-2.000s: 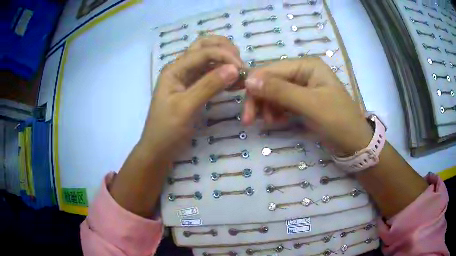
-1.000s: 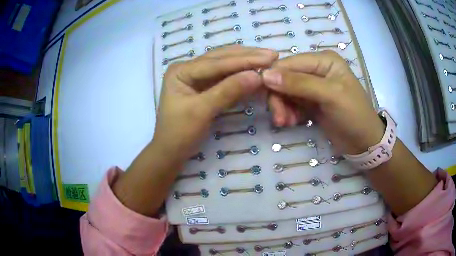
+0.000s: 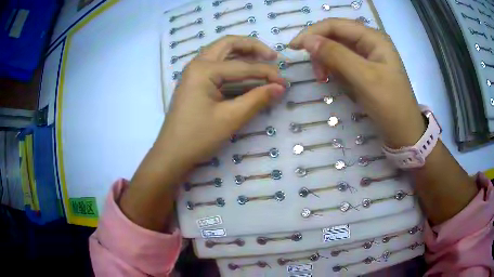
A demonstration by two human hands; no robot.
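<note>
Dumbbell-shaped parts [image 3: 259, 177], round metal ends joined by thin brown links, lie in rows on a white sheet [image 3: 260, 219]. My right hand [image 3: 368, 73] is over the upper right of the sheet, thumb and index finger together at the link of one part [image 3: 279, 47]; its left round end shows, its right end is hidden by the fingers. My left hand [image 3: 216, 97] is over the sheet's middle left, thumb and fingers apart, with no part visible in it. Both hands hide parts of several rows.
Lower white sheets [image 3: 319, 250] with more parts stick out at the near edge. Small paper labels [image 3: 336, 233] lie on the near edges. A stack of loaded sheets [image 3: 452, 81] stands at the right. Blue folders [image 3: 46, 176], yellow tape [image 3: 60, 135] and a green label [image 3: 82, 206] are at the left.
My hands have separated; before, their fingertips met around a small part. My right hand has moved up and right to the sheet's rows. My left fingers have opened.
</note>
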